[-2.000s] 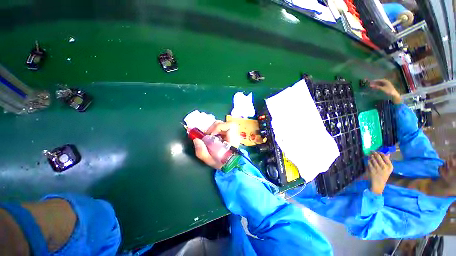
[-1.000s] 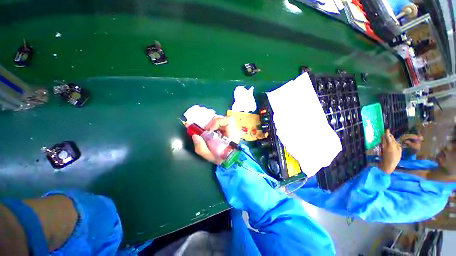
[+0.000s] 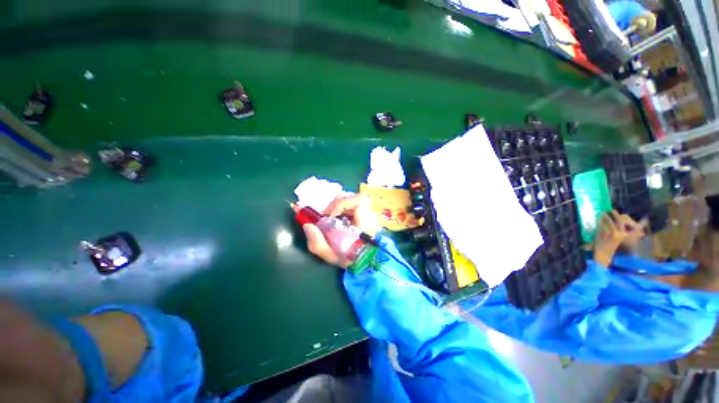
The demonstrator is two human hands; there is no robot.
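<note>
My right hand (image 3: 335,232) holds the dispensing syringe (image 3: 339,238) like a pen. Its red end and thin needle point up-left, beside a crumpled white tissue (image 3: 317,191). The green cap (image 3: 363,256) is at its rear. My left hand (image 3: 27,354) is blurred and cut off at the lower left edge; its fingers are not visible. A blue strap is round that wrist. One small black assembly (image 3: 113,253) lies on the worktop above my left wrist, and another (image 3: 128,163) lies farther back.
More assemblies lie on the green belt (image 3: 315,71). Right of my hand are cardboard (image 3: 390,206) with red spots, another tissue (image 3: 386,167), the controller (image 3: 437,256) under white paper (image 3: 481,208), and a black tray (image 3: 544,212). A neighbour's hands (image 3: 615,234) are by a green tray (image 3: 590,201).
The belt assemblies have shifted left relative to those on the worktop. The neighbour's hands have come together near the green tray. My right hand keeps its hold on the syringe. The view has shifted slightly.
</note>
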